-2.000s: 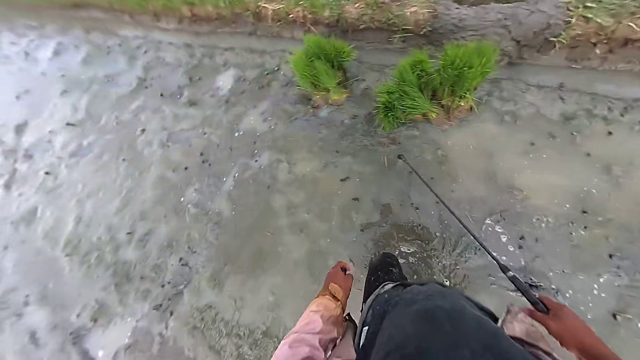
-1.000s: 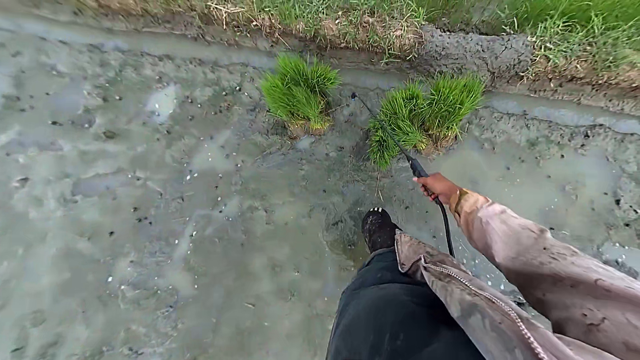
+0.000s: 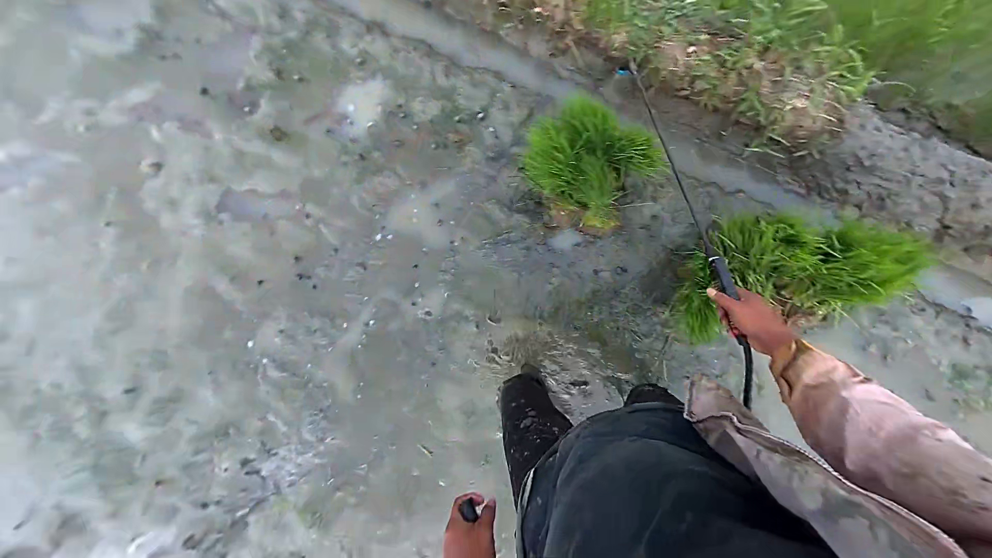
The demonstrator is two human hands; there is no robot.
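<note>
My right hand [image 3: 753, 319] is closed around the black handle of a spray wand [image 3: 673, 163]; its thin tube reaches forward to a blue tip near the bank, and a black hose hangs below the hand. Just beyond that hand stands a wide clump of green rice seedlings [image 3: 806, 263]. A smaller seedling clump [image 3: 585, 159] is left of the wand. At the bottom edge, my left hand [image 3: 470, 527] is curled around a small black object, perhaps the end of a handle; most of it is hidden.
Wet, muddy paddy ground [image 3: 310, 310] with shallow water spreads around my legs. A narrow water channel [image 3: 480, 58] runs along a mud bank with grass [image 3: 736, 77] at the upper right. My dark-clad leg [image 3: 531, 426] stands in muddy water.
My right hand has raised the wand from low at the right, and its tip now points at the bank. My left hand has come into view at the bottom. The view has turned.
</note>
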